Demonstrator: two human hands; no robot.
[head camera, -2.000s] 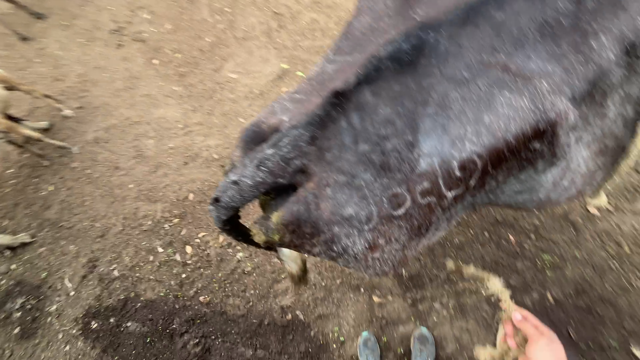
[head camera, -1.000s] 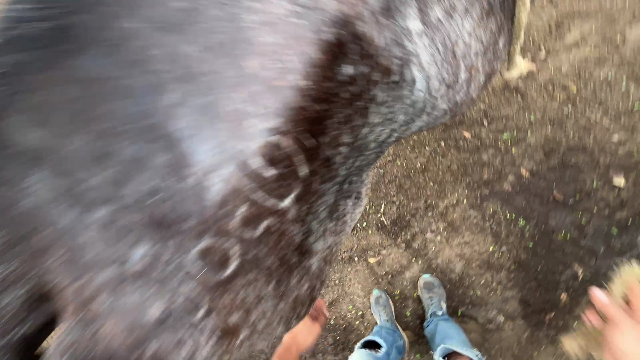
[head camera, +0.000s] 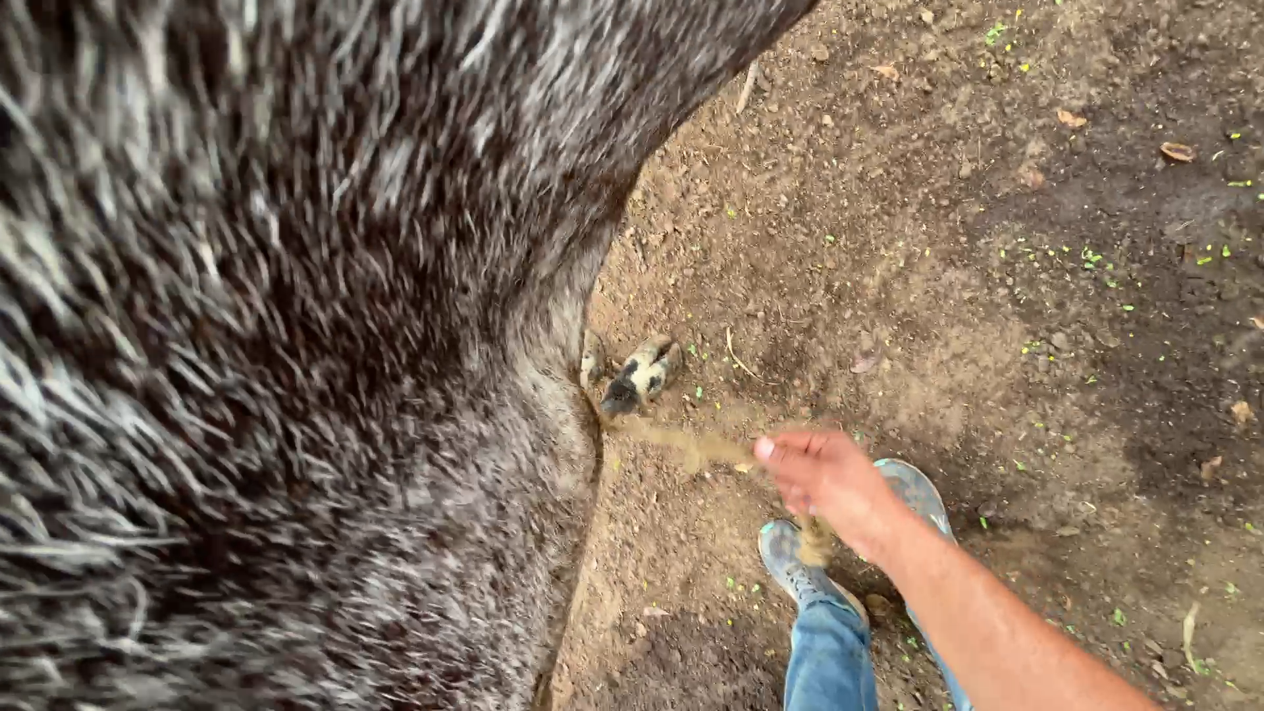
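Note:
The dark, grey-flecked hairy flank of a cow or similar hoofed animal (head camera: 326, 346) fills the left half of the view, very close. My right hand (head camera: 829, 484) comes in from the lower right, its fingers closed on a frayed, tan fibrous rope (head camera: 691, 446). One length of the rope stretches left to the edge of the animal's body, where it goes out of sight; another bit hangs below my hand, over my shoe. A cloven hoof (head camera: 644, 373) stands on the dirt just beyond the body's edge. My left hand is not in view.
Brown dirt ground (head camera: 987, 296) with scattered leaves, twigs and small green bits lies to the right. My legs in blue jeans (head camera: 831, 657) and my grey-blue shoes (head camera: 795, 563) are below my hand, near the animal's side.
The view has moved much closer to the animal's flank. My right hand has moved in from the right edge towards the animal. The other hand, low in the middle one second ago, has left the view.

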